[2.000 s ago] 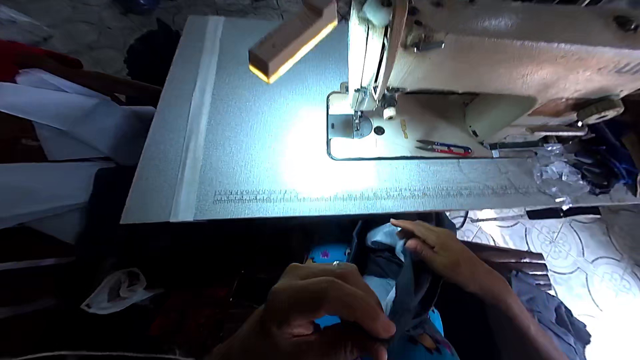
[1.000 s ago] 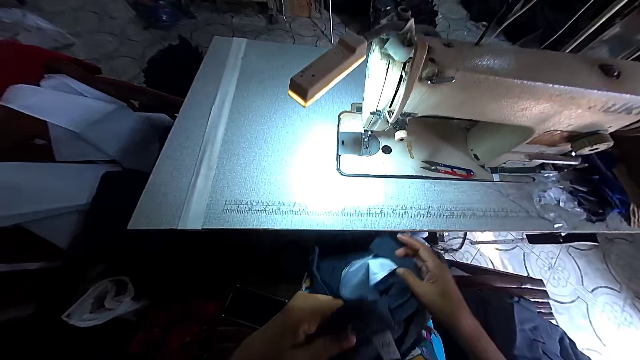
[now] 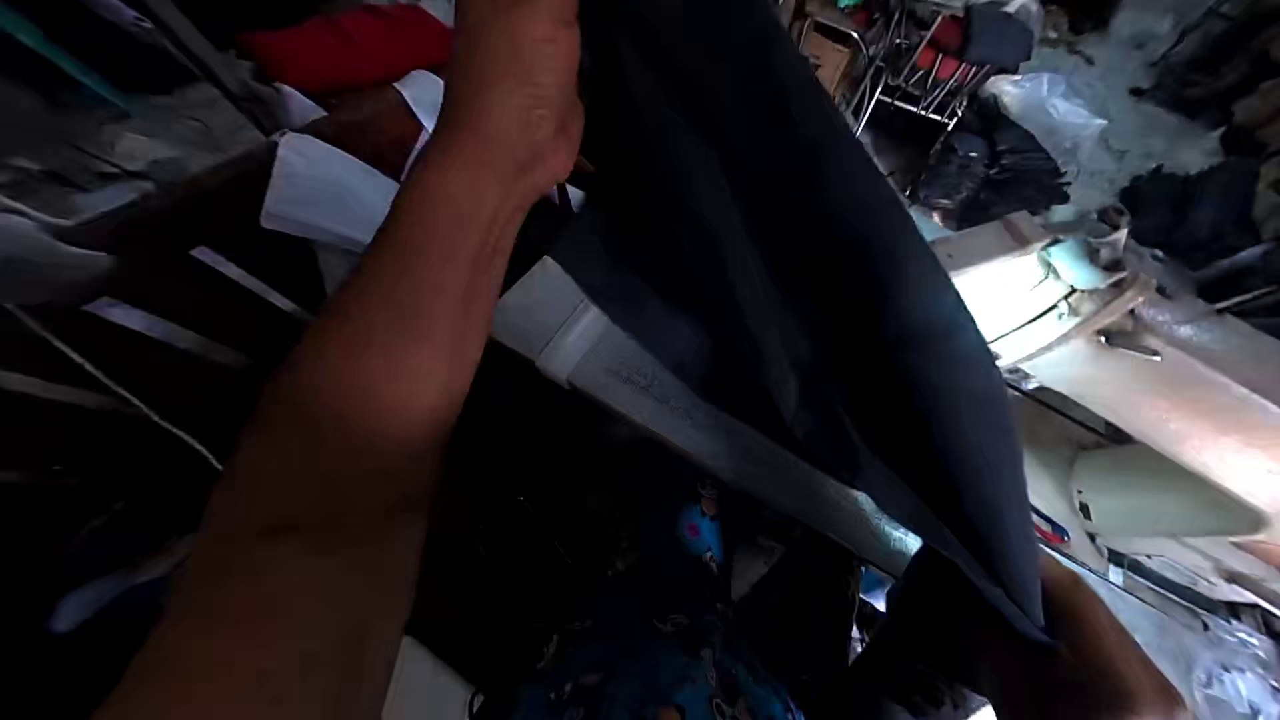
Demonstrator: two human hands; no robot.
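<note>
A large dark fabric piece (image 3: 790,250) hangs stretched diagonally across the middle of the head view, over the sewing table's edge. My left hand (image 3: 520,80) is raised at the top, left of the cloth; its fingers are cut off by the frame. My right hand (image 3: 1080,640) is at the lower right, against the cloth's lower corner, its fingers hidden behind the fabric. To the right stands the sewing machine (image 3: 1180,380), partly covered by the cloth. Thread snips (image 3: 1048,527) with a red and blue handle lie on its bed.
The grey sewing table (image 3: 660,400) runs diagonally beneath the cloth. White fabric pieces (image 3: 325,190) and a red cloth (image 3: 350,45) lie at the upper left. Clear plastic (image 3: 1235,670) is at the lower right, and a metal rack (image 3: 915,90) stands beyond the machine.
The dark cloth, bunched low in front of the table before, is now spread out and raised. My left hand has gone up and away from my right. The view has turned strongly.
</note>
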